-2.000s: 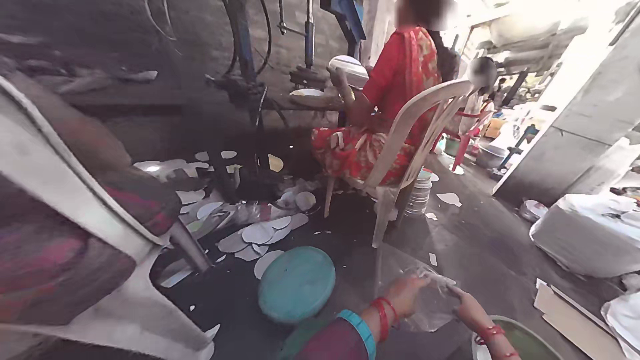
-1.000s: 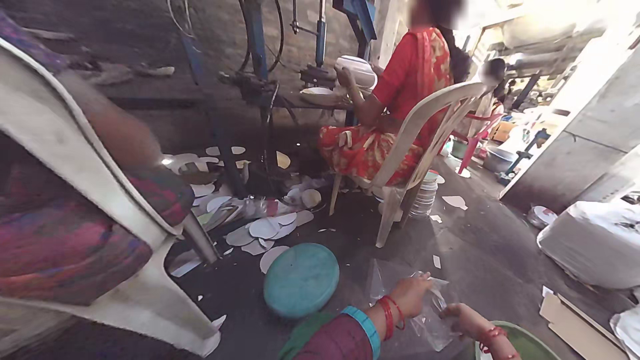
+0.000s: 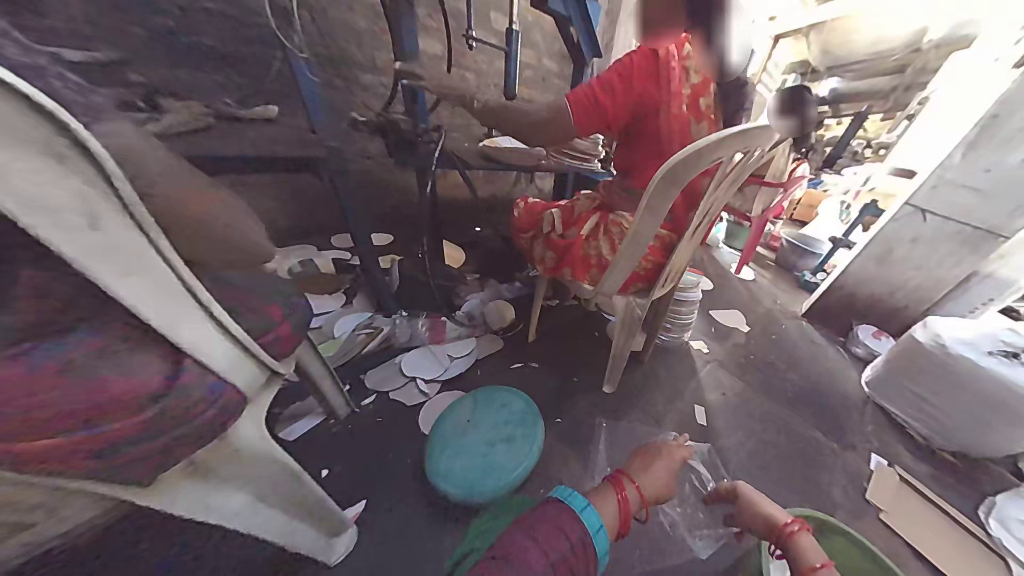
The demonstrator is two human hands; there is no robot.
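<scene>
A clear plastic bag [image 3: 680, 524] hangs from my left hand [image 3: 656, 472], whose fingers pinch its upper edge. Close on the right, my right hand [image 3: 748, 508] is at the bag's other side with its fingers bent; whether it grips the film cannot be told. Red bangles circle both wrists. A round teal lid or stool top [image 3: 485, 444] lies to the left of my hands, beside some green cloth or plastic [image 3: 496, 528]. Under my right wrist is the rim of a green tub [image 3: 848, 536].
A person in red [image 3: 640, 104] sits on a plastic chair [image 3: 692, 200] at a machine. Another person's chair [image 3: 152, 248] fills the left. White paper discs [image 3: 424, 362] litter the floor. At right lie a big white sack [image 3: 952, 384] and flat cardboard [image 3: 936, 512].
The seated person in red held a white round stack up earlier; now that person's arm reaches left toward the machine. My hands stay at the plastic bag.
</scene>
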